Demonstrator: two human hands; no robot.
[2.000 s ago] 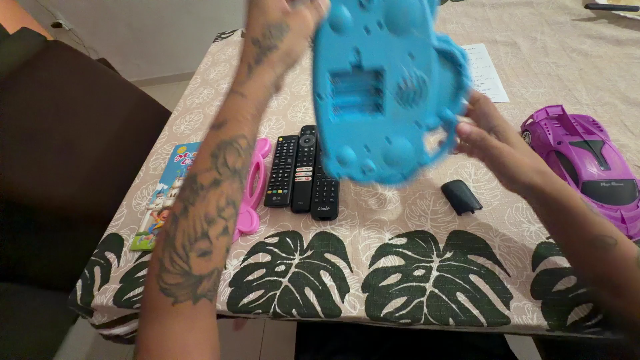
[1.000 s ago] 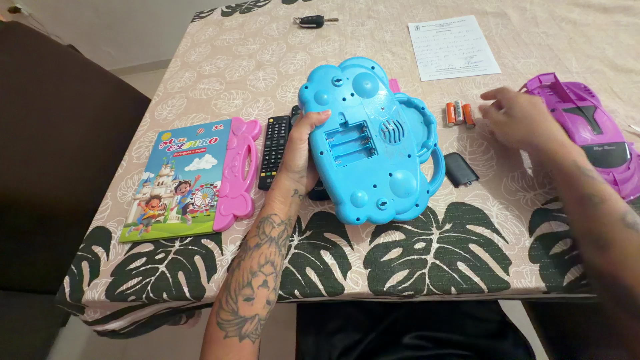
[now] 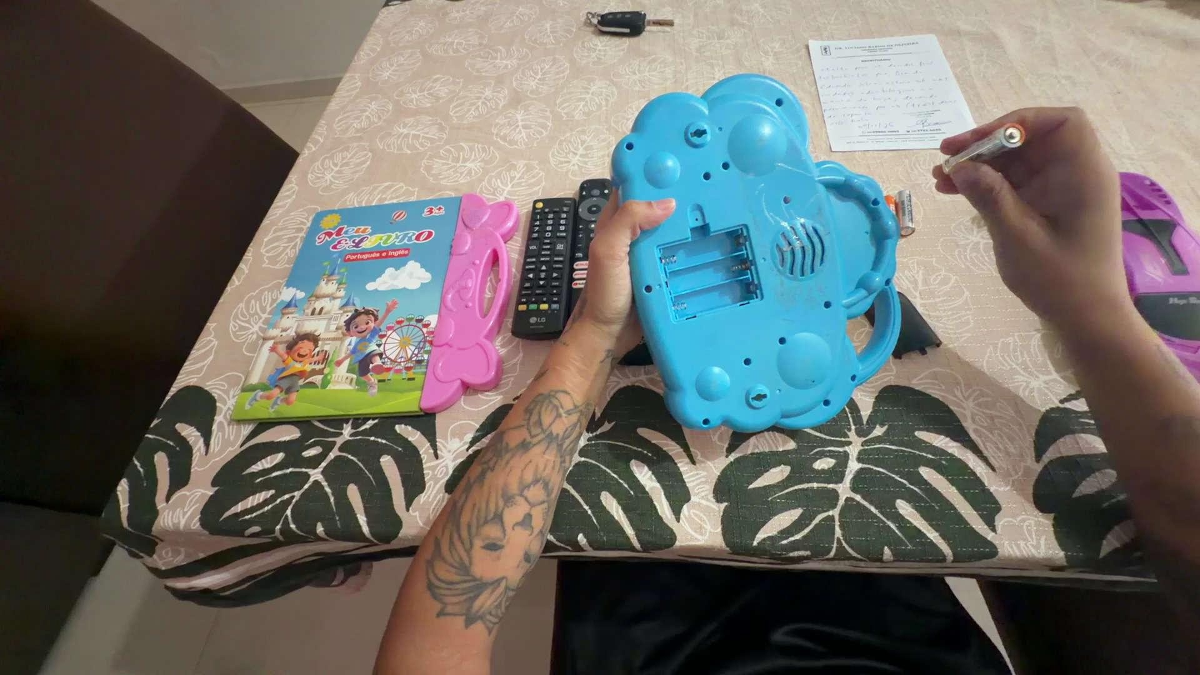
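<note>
My left hand point(image 3: 619, 272) grips the left edge of a blue plastic toy point(image 3: 797, 309), tilted with its underside toward me. The toy's uncovered battery compartment point(image 3: 710, 273) shows springs and no batteries in it. To the right, above the table, my right hand point(image 3: 1027, 178) holds a small cylindrical battery point(image 3: 984, 148) between thumb and fingers. More batteries point(image 3: 905, 212) lie on the tablecloth just beyond the toy's right side, partly hidden by it. A black plastic cover point(image 3: 907, 328) lies by the toy's handle, also partly hidden.
A children's book point(image 3: 347, 309) with a pink handle point(image 3: 475, 305) lies at the left, beside black remote controls point(image 3: 546, 267). A car key point(image 3: 619, 22) is at the back, a sheet of paper point(image 3: 886, 94) at the back right, and a purple toy car point(image 3: 1162, 253) at the right edge.
My right hand, which was beside the batteries a second ago, has lifted one of them. Two seconds ago both hands were at the blue toy; now only my left hand holds it.
</note>
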